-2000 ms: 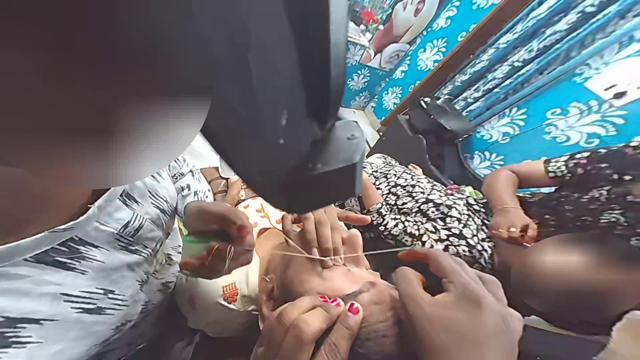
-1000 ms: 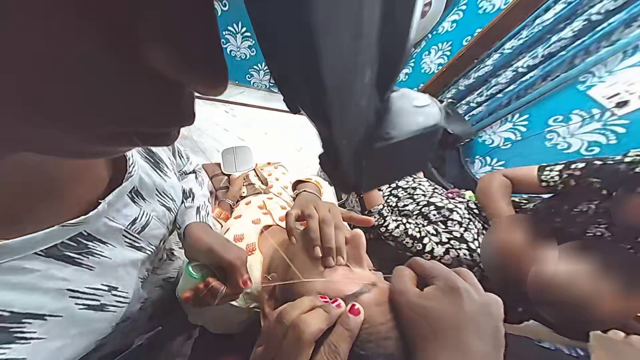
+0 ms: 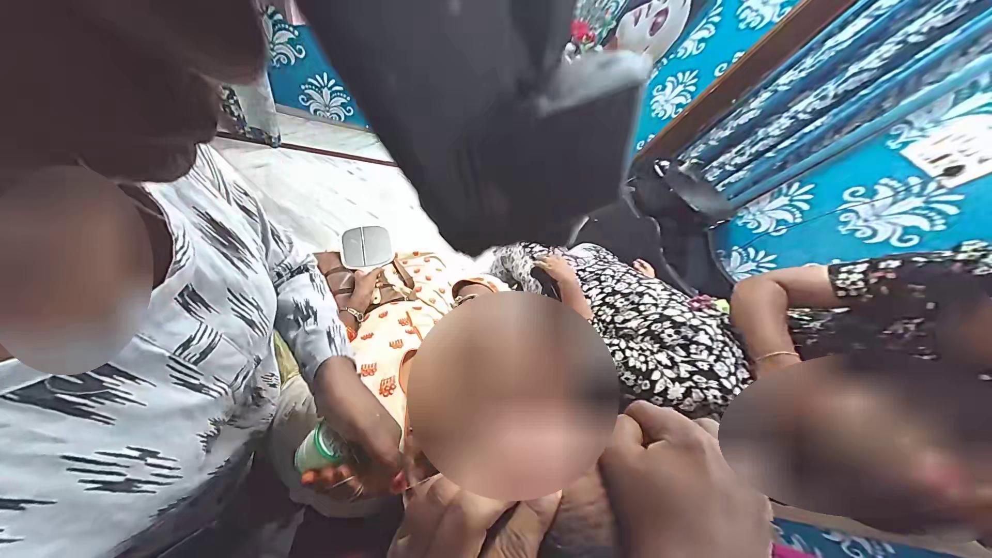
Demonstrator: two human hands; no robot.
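Observation:
My left hand (image 3: 356,465), reaching out of a grey-and-white patterned sleeve, is closed around a thread spool with a green rim (image 3: 319,448). It is left of the head of a reclining person in an orange-printed top (image 3: 387,356); blur covers the face. My right hand (image 3: 682,480) is at the right side of that head, its fingers curled together against the skin. The thread (image 3: 418,482) shows only faintly near my left fingertips, and its run to my right hand is hidden or blurred. Another person's hand (image 3: 457,515) rests at the head's lower edge, between my hands.
A large dark object (image 3: 511,155) blocks the upper middle. Beyond the reclining person is someone in black-and-white floral clothing (image 3: 651,333); a further person's bent arm (image 3: 767,310) is at the right. A black chair (image 3: 682,209) stands near the blue patterned wall (image 3: 852,225).
The thread, seen stretched across the brow between my hands in the earlier frames, is now barely visible. My left hand has come a little closer to the head. Blur now covers the fingers seen on the face before.

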